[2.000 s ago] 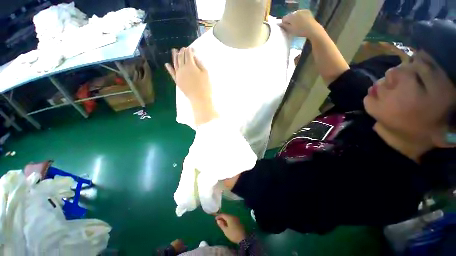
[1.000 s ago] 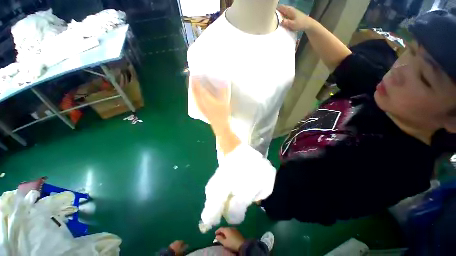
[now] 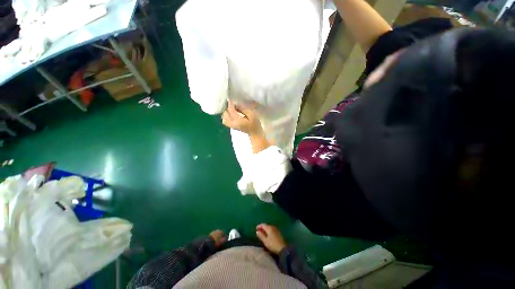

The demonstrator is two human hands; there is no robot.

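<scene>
The white top (image 3: 271, 62) hangs on the dress form, whose neck is out of the picture. A co-worker's hand (image 3: 240, 118) touches the top's side just below the sleeve (image 3: 206, 73). A second white piece (image 3: 262, 172) is draped over that forearm. My left hand (image 3: 217, 237) is low in the picture, small and partly hidden by its dark sleeve. My right hand (image 3: 271, 237) is to the right of it, with fingers loosely curled. Neither of my hands touches the top, and nothing clear shows in them.
The co-worker's dark cap (image 3: 406, 124) fills much of the right side. White garments (image 3: 56, 231) are heaped over a blue stool (image 3: 84, 195) at the lower left. A pale table (image 3: 107, 25) with white piles is at the upper left, a cardboard box (image 3: 130, 73) beneath it.
The view has tipped down. The co-worker's head has bent forward, and the near hand has moved from the top's sleeve area down to its side. My hands sit apart, away from the draped piece.
</scene>
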